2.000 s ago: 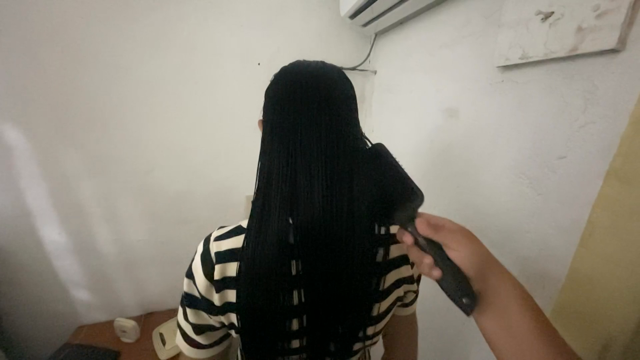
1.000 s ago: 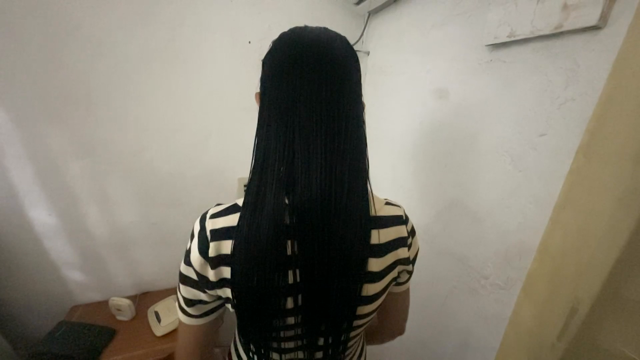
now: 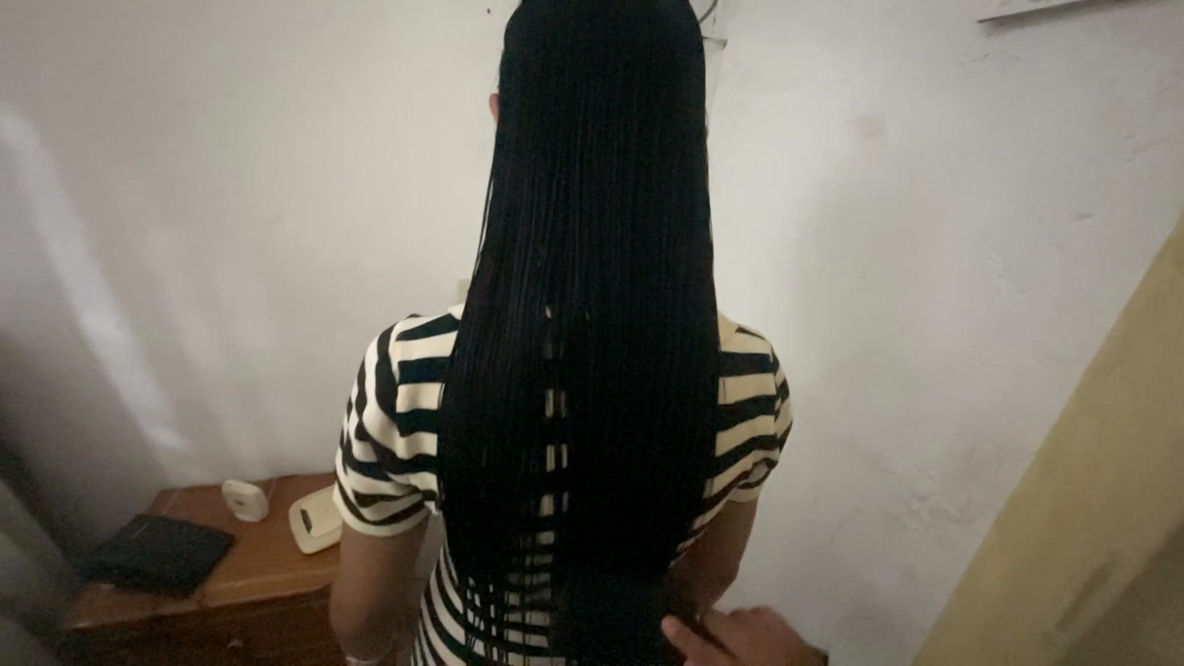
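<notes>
A person with long, straight black hair (image 3: pixel 592 231) stands or sits with their back to me, in a black-and-cream striped short-sleeved top (image 3: pixel 393 435). My right hand (image 3: pixel 740 636) is at the bottom edge, right of the lower hair, its fingers closed around a black paddle brush (image 3: pixel 612 615). The brush head lies against the hair ends and blends into them; its handle is mostly hidden by my fingers and the frame edge. My left hand is out of view.
On the left stands a brown wooden cabinet (image 3: pixel 277 546) with a dark flat case (image 3: pixel 162 553), a small white device (image 3: pixel 245 499) and a cream-coloured device (image 3: pixel 316 521). Pale walls (image 3: pixel 888 305) rise behind the person and to the right. A yellowish slanting surface (image 3: pixel 1064 490) borders the right side.
Two seconds ago the brush was beside the upper hair; one second ago neither it nor my hand showed. Now both are low at the hair ends. The view has tilted down.
</notes>
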